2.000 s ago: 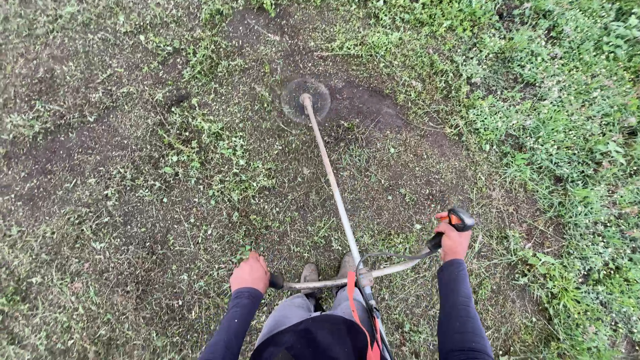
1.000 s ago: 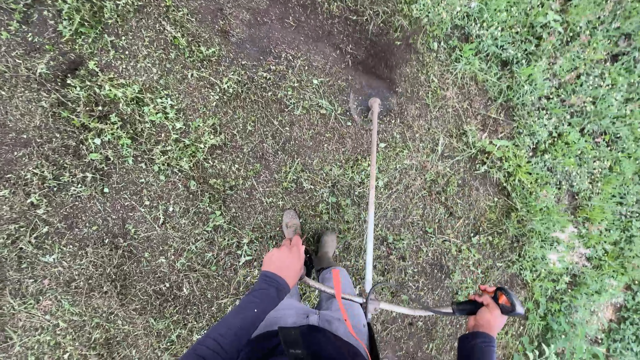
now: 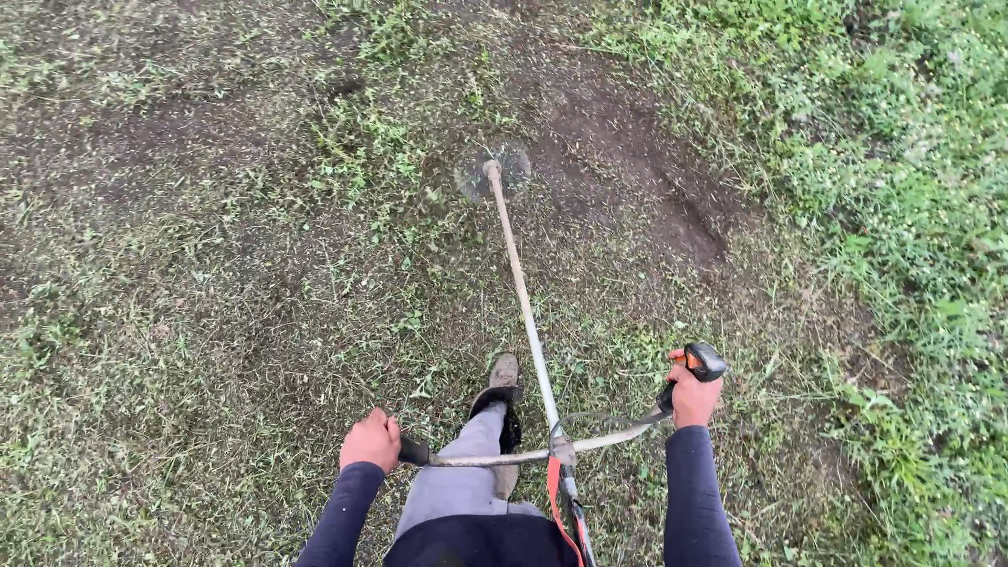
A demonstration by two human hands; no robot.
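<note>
My left hand (image 3: 371, 442) is closed around the black left grip (image 3: 413, 451) of a brush cutter's curved handlebar (image 3: 610, 439). The black right grip, topped by a black and orange throttle control (image 3: 703, 362), is held in my right hand (image 3: 694, 396). From the handlebar clamp the long pale shaft (image 3: 524, 299) runs forward to the cutting head (image 3: 493, 168), where a blurred, see-through disc shows over the ground. An orange-red strap (image 3: 554, 490) hangs beside the shaft near my waist. The engine is out of view.
Short cut grass and clippings (image 3: 197, 331) cover the ground to the left and around my boots (image 3: 505, 372). A patch of bare dark soil (image 3: 630, 157) lies right of the cutting head. Taller green weeds (image 3: 929, 236) line the right side.
The cutting head has swung right and then back left over the ground. Both hands moved right with the handlebar, then left again, keeping their hold. One boot is now further forward.
</note>
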